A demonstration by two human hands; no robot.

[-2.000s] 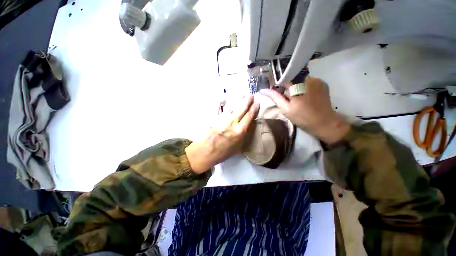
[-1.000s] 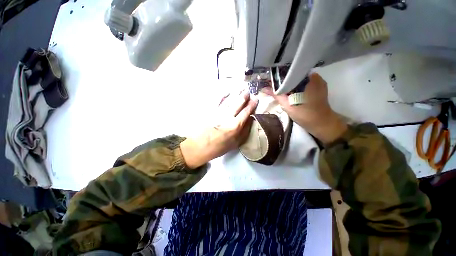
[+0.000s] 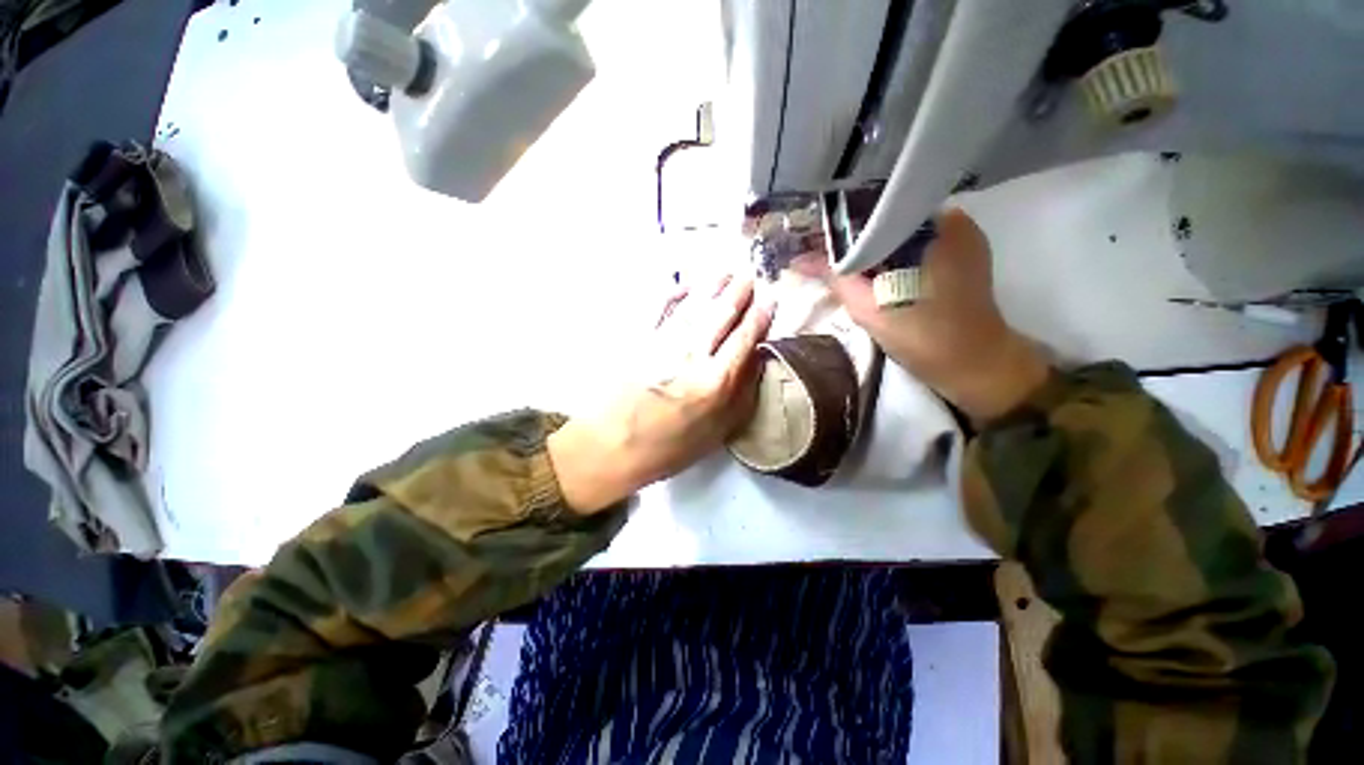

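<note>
A pale garment piece point(image 3: 910, 426) with a dark brown cuff point(image 3: 832, 404), paler inside, lies below the sewing machine's needle area point(image 3: 778, 239). The cuff forms an open loop facing down-left. My left hand point(image 3: 666, 411) lies on the cloth at the cuff's left side, fingertips just below the presser foot, pressing the cloth. My right hand point(image 3: 935, 321) is at the right of the needle area, its fingertips gathered on the pale cloth and partly hidden by the machine. A ribbed cream knob point(image 3: 898, 287) shows in front of my right fingers.
The white machine head point(image 3: 987, 90) fills the top right. A white lamp head point(image 3: 494, 97) is at the top. Orange scissors point(image 3: 1304, 426) lie at the right table edge. Folded garment pieces point(image 3: 90, 366) with dark bands lie at the far left of the white table point(image 3: 374, 329).
The cuff has shifted and turned slightly, so its brown outer side shows more than two seconds ago. Both hands stay near the needle with small shifts. The whole view has moved slightly.
</note>
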